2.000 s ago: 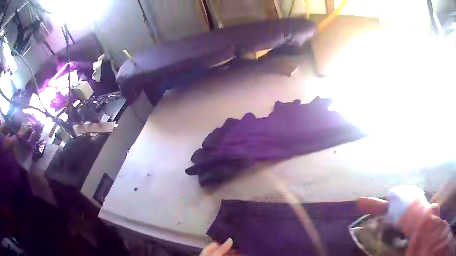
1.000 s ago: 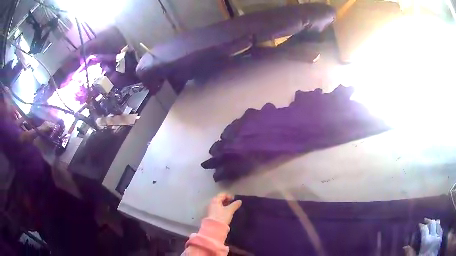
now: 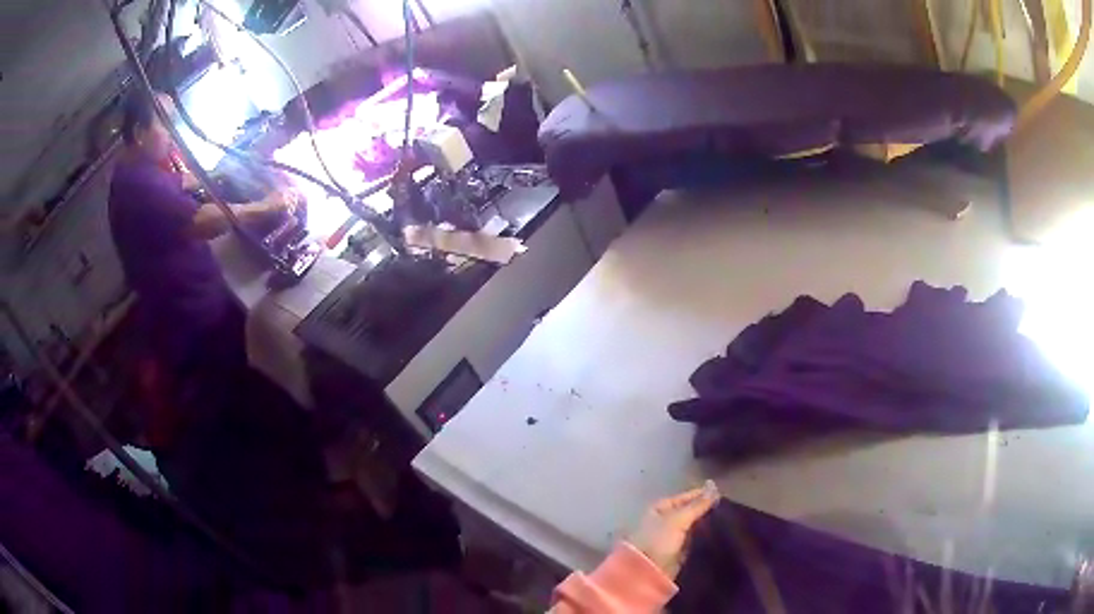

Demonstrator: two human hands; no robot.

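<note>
A flat dark purple garment piece (image 3: 840,561) lies along the near edge of the table at the bottom right, cut off by the picture's edge. My bare left hand (image 3: 678,524), in a pink sleeve, pinches its upper left corner with the fingertips closed. My right hand is not in view. A ruffled heap of overlapping dark pieces (image 3: 876,378) lies mid-table, beyond the flat piece. No iron shows.
The pale table (image 3: 576,396) has small dark marks. A long padded purple arm (image 3: 768,114) and a small brown block (image 3: 960,209) are at its far side. A cluttered machine stand (image 3: 420,294) and a person (image 3: 168,240) are at left.
The view has turned left, so table things sit farther right and a person shows at left. The gloved right hand has left the picture. My left hand stays at the piece's corner.
</note>
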